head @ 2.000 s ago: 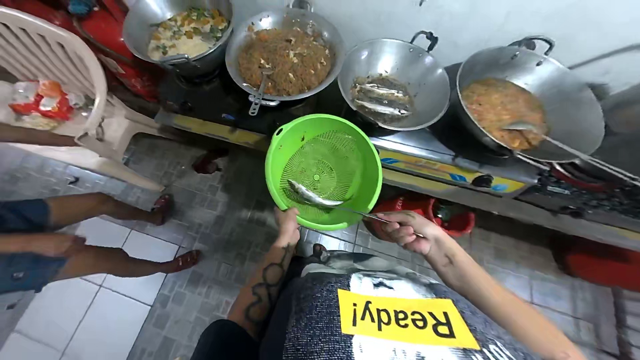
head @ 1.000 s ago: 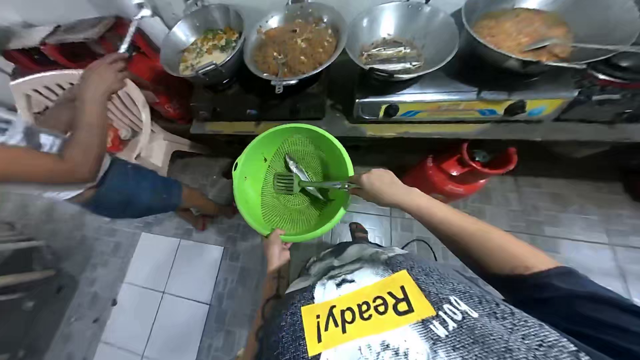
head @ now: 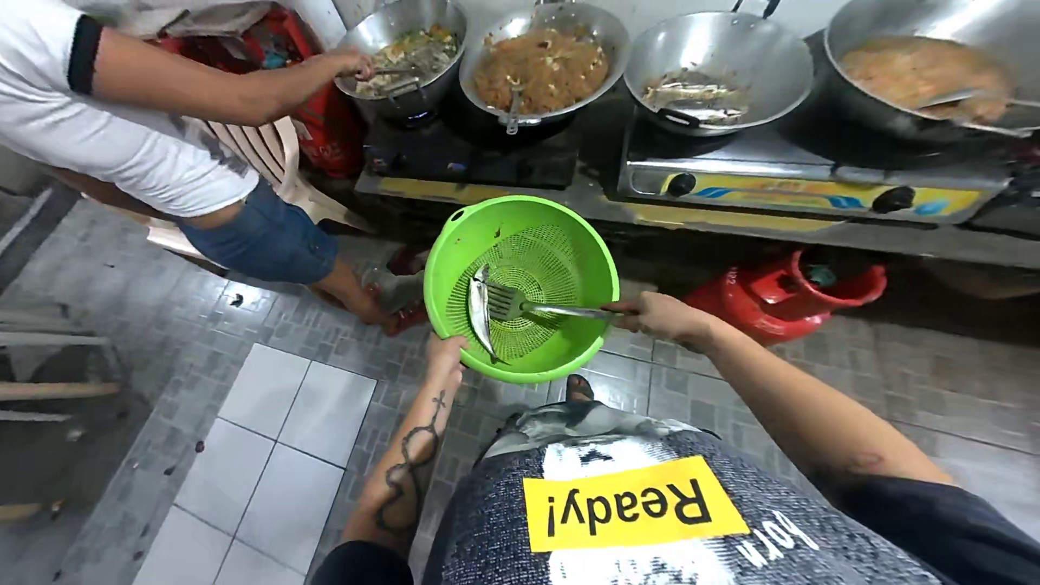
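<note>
My left hand [head: 448,355] grips the lower left rim of a green plastic colander [head: 597,252], held in front of my body. Inside it a small silvery whole fish [head: 480,315] lies against the left side. My right hand [head: 660,317] holds the handle of a metal slotted turner [head: 569,310], which reaches over the colander's right rim. The turner's pronged head is beside the fish; whether they touch I cannot tell. Beyond the colander, a wok [head: 760,49] on the stove holds more fish [head: 695,99].
Three other woks with food, one of noodles [head: 540,71], line the gas stoves [head: 812,191]. A red gas cylinder [head: 760,302] stands below the counter. At left a person [head: 244,93] reaches into the leftmost wok, near a plastic chair [head: 268,154]. Tiled floor [head: 276,455] lies beneath.
The fish now lies along the colander's left side, with the turner's head right of it. The other person's hand, raised with a utensil a second ago, is now at the leftmost wok.
</note>
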